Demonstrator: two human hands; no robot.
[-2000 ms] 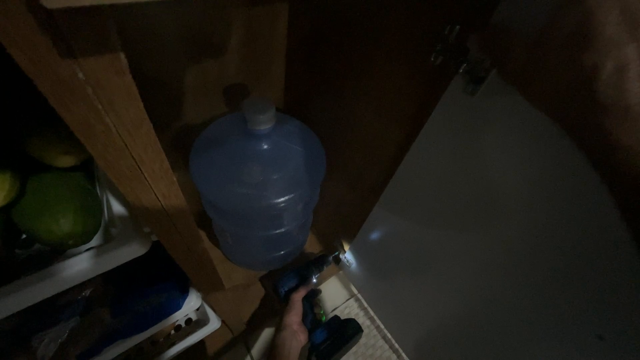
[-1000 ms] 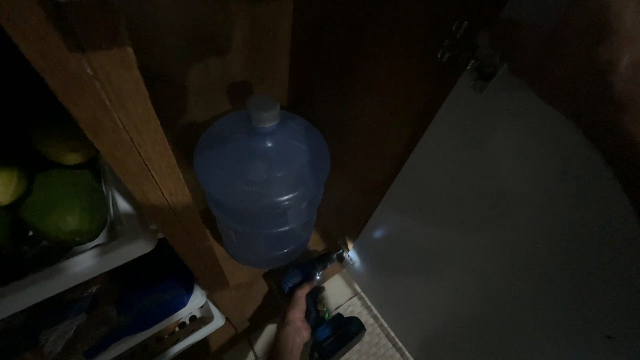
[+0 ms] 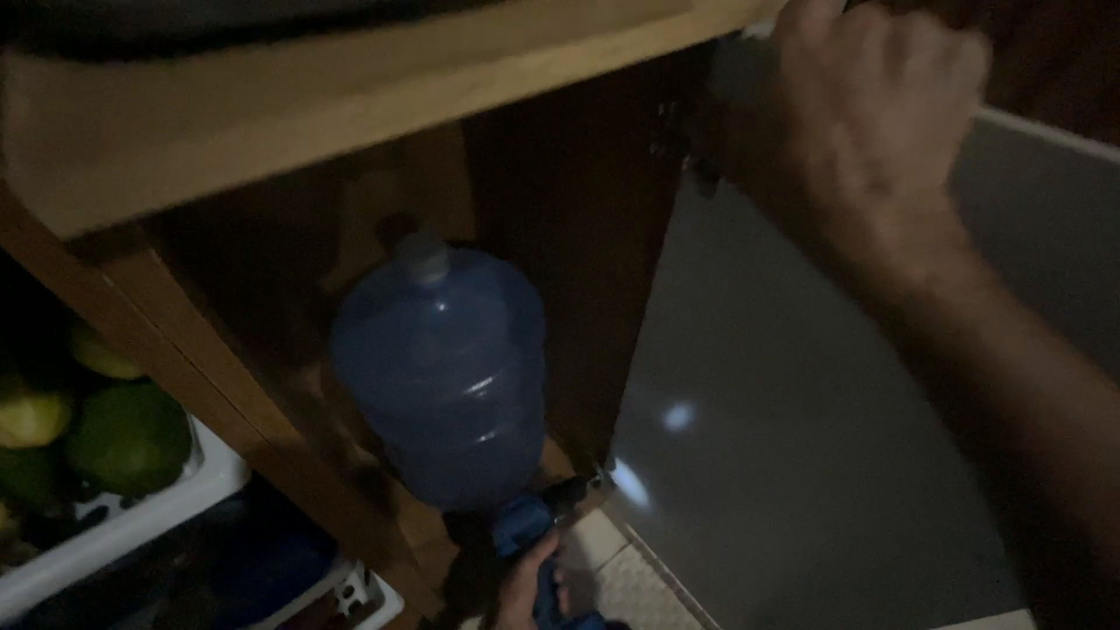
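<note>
My left hand [image 3: 529, 582] comes in at the bottom centre, wrapped around the handle of a blue cordless drill [image 3: 523, 523]. The drill's nose points right, to the lower edge of a cabinet door [image 3: 787, 420], where its light makes bright spots on the grey inner face. At the upper right is my right hand [image 3: 875, 96], its fingers curled beside the end of a wooden top board [image 3: 367, 114]; what lies under the fingers is hidden. A metal hinge [image 3: 669, 131] shows dimly left of that wrist.
A large blue water jug [image 3: 446, 376] stands inside the wooden cabinet, just behind the drill. Left of a wooden upright [image 3: 201, 367], white baskets [image 3: 114, 516] hold green fruit and dark blue items. Pale floor tiles [image 3: 630, 577] show below. The scene is dim.
My right hand has come into view at the upper right, where only a dark arm showed before. The view has shifted, and the wooden top board now crosses above the jug. The left hand still holds the drill.
</note>
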